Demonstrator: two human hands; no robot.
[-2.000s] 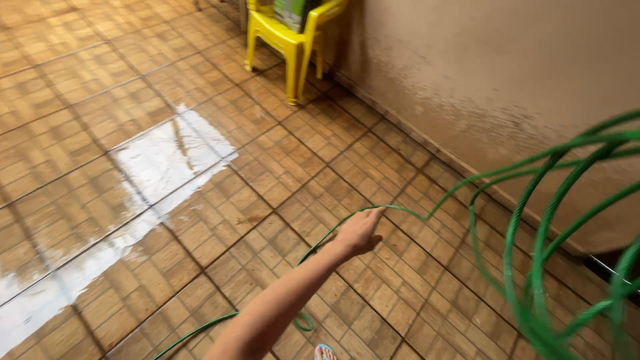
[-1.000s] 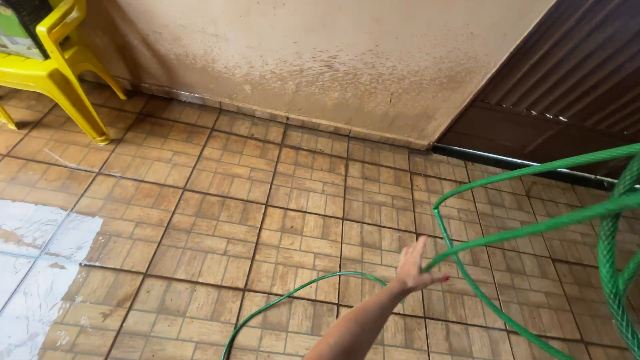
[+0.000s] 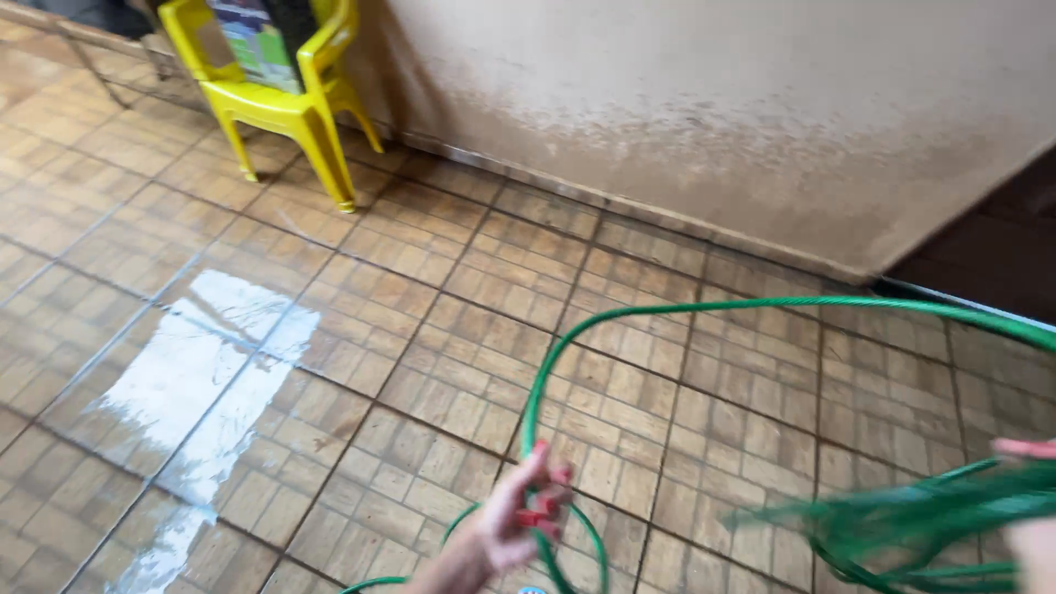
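Note:
A green hose [image 3: 701, 307] arches from the right edge over the tiled floor and down to my left hand [image 3: 528, 511], whose fingers are curled around it at the bottom middle. More of the hose loops below and behind this hand. At the lower right, blurred coils of the same hose [image 3: 907, 520] lie against my right hand [image 3: 1027, 495], which is cut off by the frame edge. Its fingers are partly hidden by the coils, which it appears to hold.
A yellow plastic chair [image 3: 264, 107] with a printed package [image 3: 260, 49] on it stands by the stained wall [image 3: 701, 107]. A dark door [image 3: 990, 239] is at the right. Bright light reflects off the glossy tiled floor [image 3: 462, 371] at the left.
My left hand, with fingers spread a second ago, is now closed around the hose. My right hand has come into view beside the coils. The view has swung back left.

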